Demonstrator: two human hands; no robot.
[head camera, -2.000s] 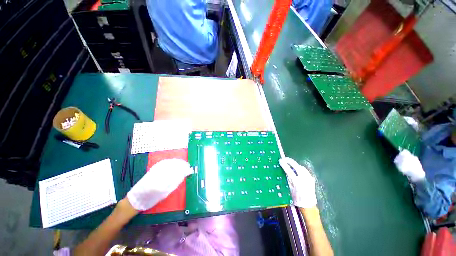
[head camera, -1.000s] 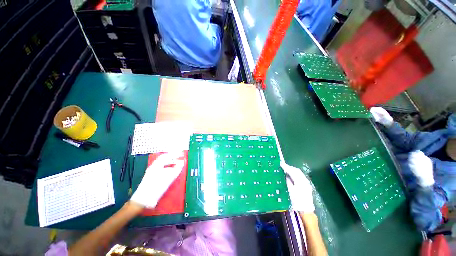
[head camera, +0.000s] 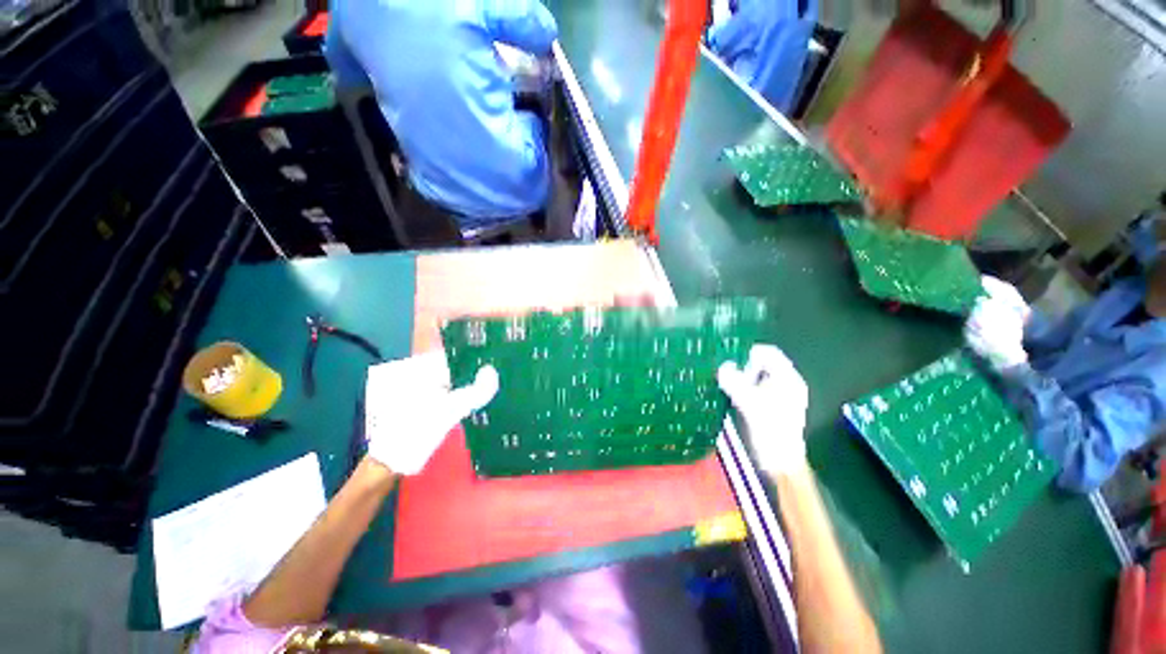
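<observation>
A large green circuit board (head camera: 595, 396) is held raised and tilted over the red bench mat (head camera: 563, 524), its soldered side towards me. My left hand (head camera: 428, 409), in a white glove, grips its left edge with the thumb on the face. My right hand (head camera: 771, 406), also gloved, grips its right edge. The board's top edge is blurred. The white label sheet (head camera: 393, 380) lies left of the board, partly hidden by my left hand.
Yellow tub (head camera: 234, 381), nippers (head camera: 330, 351) and record sheet (head camera: 239, 543) lie on the bench's left. The green conveyor (head camera: 831, 422) at right carries several boards. Another person's gloved hand (head camera: 997, 322) is beside them. A red post (head camera: 665, 121) stands beyond the mat.
Both hands have lifted the board off the mat and tilted it up. My left hand has closed on its left edge. On the conveyor, the other person's hand and a far board have moved.
</observation>
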